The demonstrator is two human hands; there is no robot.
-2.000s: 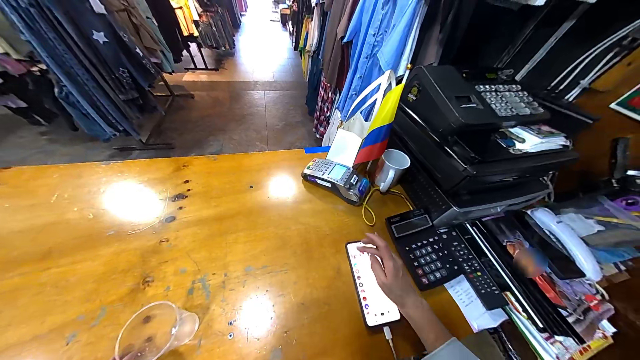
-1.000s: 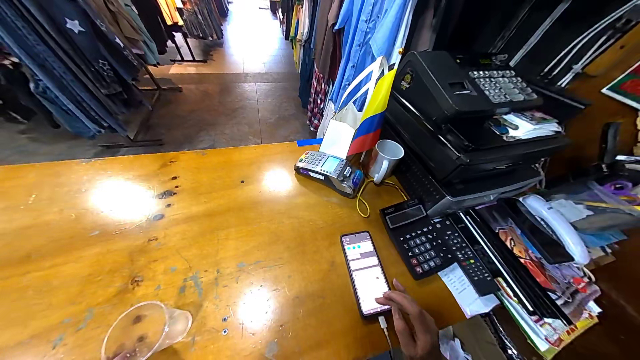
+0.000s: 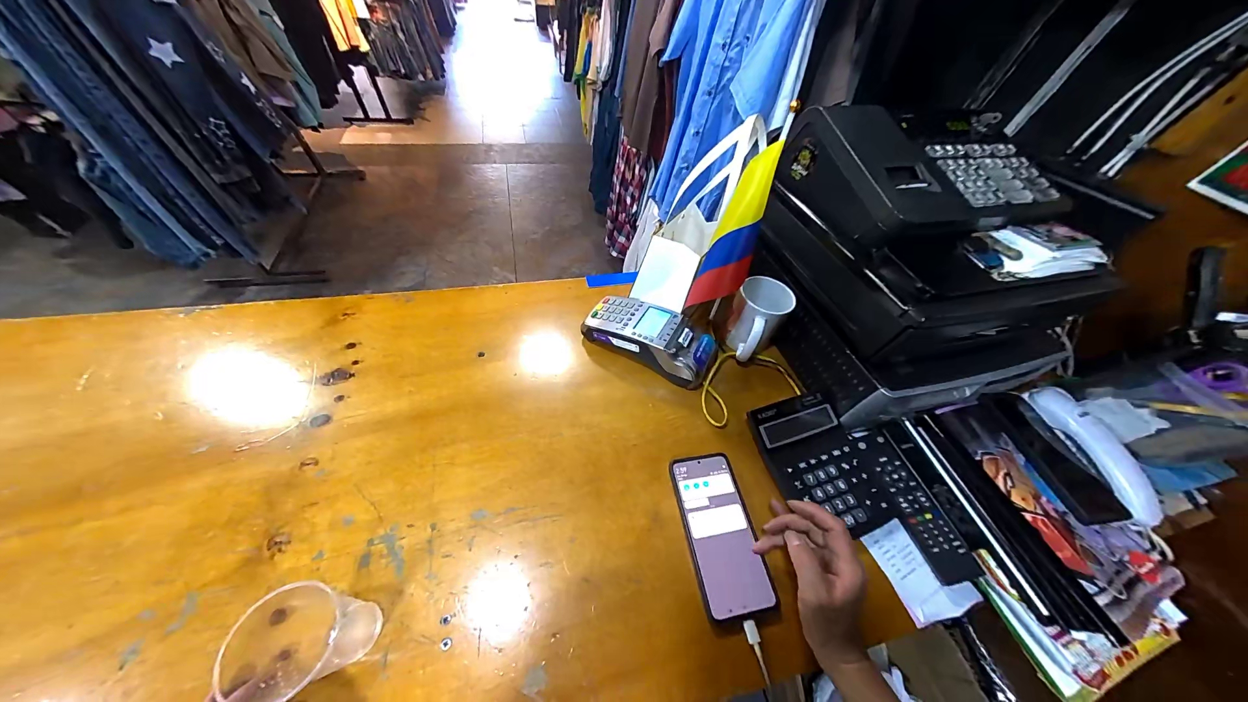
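A smartphone [image 3: 723,541] lies face up on the wooden counter, its screen lit and a white charging cable [image 3: 752,639] plugged into its lower end. My right hand [image 3: 824,575] is just right of the phone, fingers spread and holding nothing; its fingertips are at the phone's right edge, and contact is unclear. Beyond the hand lie a black desk calculator [image 3: 824,468], a black remote control [image 3: 926,517] and a paper slip [image 3: 912,570]. At the lower left is a clear plastic cup [image 3: 292,639]. A small skin-toned patch shows at its bottom rim, perhaps my left hand; its grip is hidden.
A card payment terminal [image 3: 648,336], a mug [image 3: 760,314] and a small tricolour flag [image 3: 739,229] stand at the counter's far right. A cash register [image 3: 916,175] and a white telephone handset [image 3: 1097,453] are farther right. Clothes racks [image 3: 146,127] stand beyond the counter.
My right hand was over the phone screen two seconds ago, then drew back to its lower right, and is now higher along its right edge. The screen content has changed.
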